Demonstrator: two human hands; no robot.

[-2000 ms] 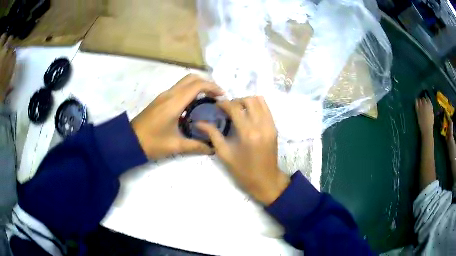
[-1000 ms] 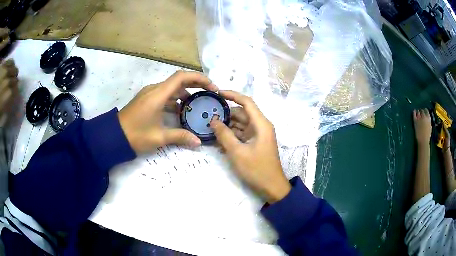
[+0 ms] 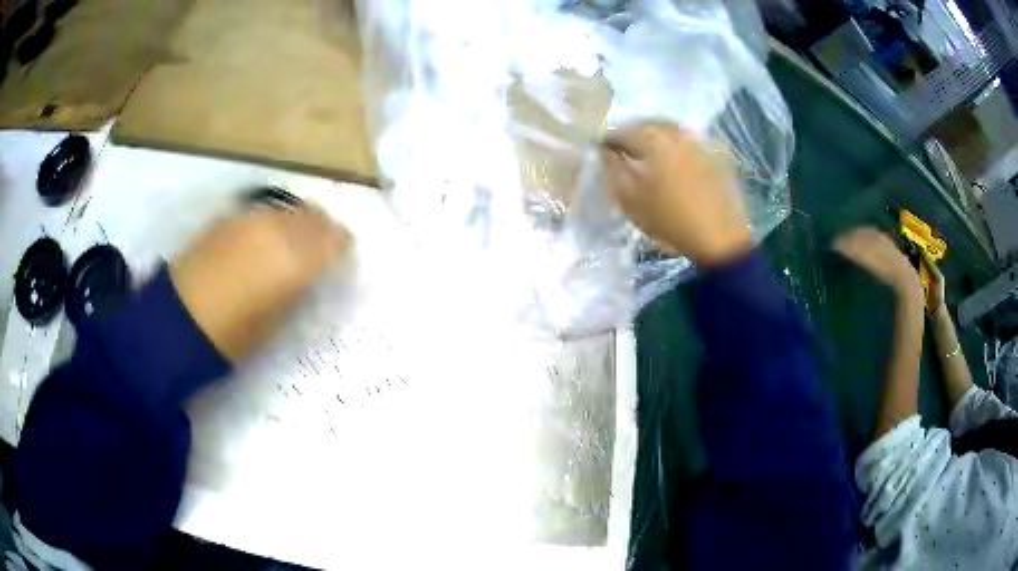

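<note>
My left hand [image 3: 262, 268] is blurred, over the left part of the white work sheet [image 3: 447, 446]. It is closed around a black round housing [image 3: 274, 199]; only its dark edge shows past the fingers. My right hand [image 3: 675, 184] is at the clear plastic bag [image 3: 447, 134], with fingertips pinched on a raised fold. Any disc under the fingers is hidden. Several more black housings lie at the far left: one at the back [image 3: 64, 170], one nearer [image 3: 42, 279], and one beside my left sleeve [image 3: 97, 284].
Brown boards [image 3: 257, 89] lie beyond the sheet. The green bench top [image 3: 820, 279] is on the right. A neighbour's blurred hand [image 3: 882, 254] is over it, beside a yellow tool [image 3: 921, 236]. Dark parts [image 3: 39, 39] show at the back left.
My hands have parted: the right moved to the bag, the left moved left. The housing with the pale disc is no longer between them. One left-side housing has left its place. The view has shifted.
</note>
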